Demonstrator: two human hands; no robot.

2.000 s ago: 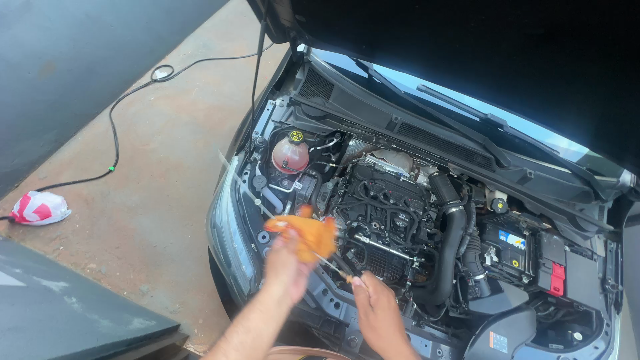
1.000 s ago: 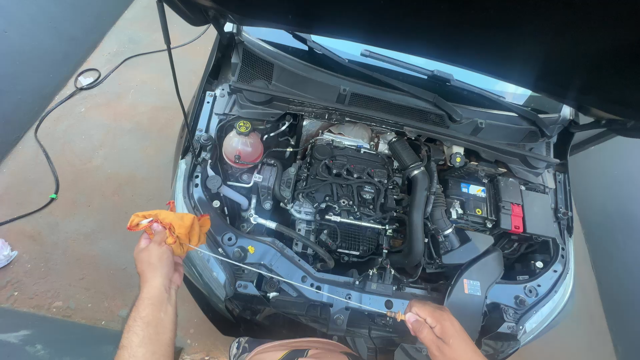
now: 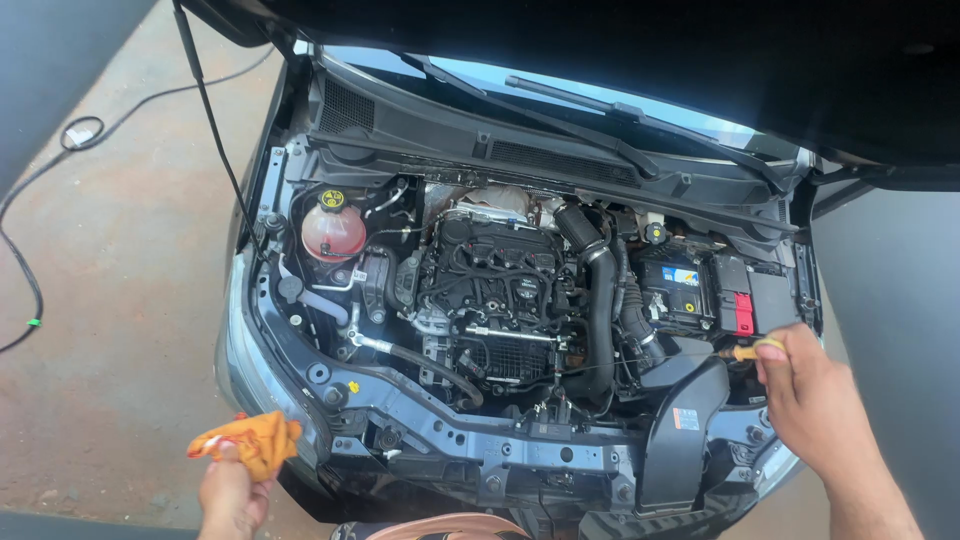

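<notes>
Between the fingers of my right hand (image 3: 810, 390) is the yellow handle of an engine oil dipstick (image 3: 746, 351), at the right over the air intake duct (image 3: 682, 427). Its thin metal blade points left across the engine bay, toward the front of the engine (image 3: 502, 285); whether its tip touches anything I cannot tell. My left hand (image 3: 232, 487) grips a crumpled orange cloth (image 3: 251, 444) at the lower left, just outside the front left corner of the bay. The cloth is apart from the dipstick.
The raised hood (image 3: 600, 45) hangs over the windshield, with a hood strut (image 3: 206, 105) at left. A coolant reservoir (image 3: 334, 231) sits at the bay's left, a battery (image 3: 675, 292) at its right. The front crossmember (image 3: 450, 431) runs nearest me. A black cable (image 3: 22, 262) lies on the floor.
Two seconds ago both hands were close together at the cloth. One second ago the dipstick blade stretched between them. Now the cloth is off the blade, and the dipstick has moved over the bay.
</notes>
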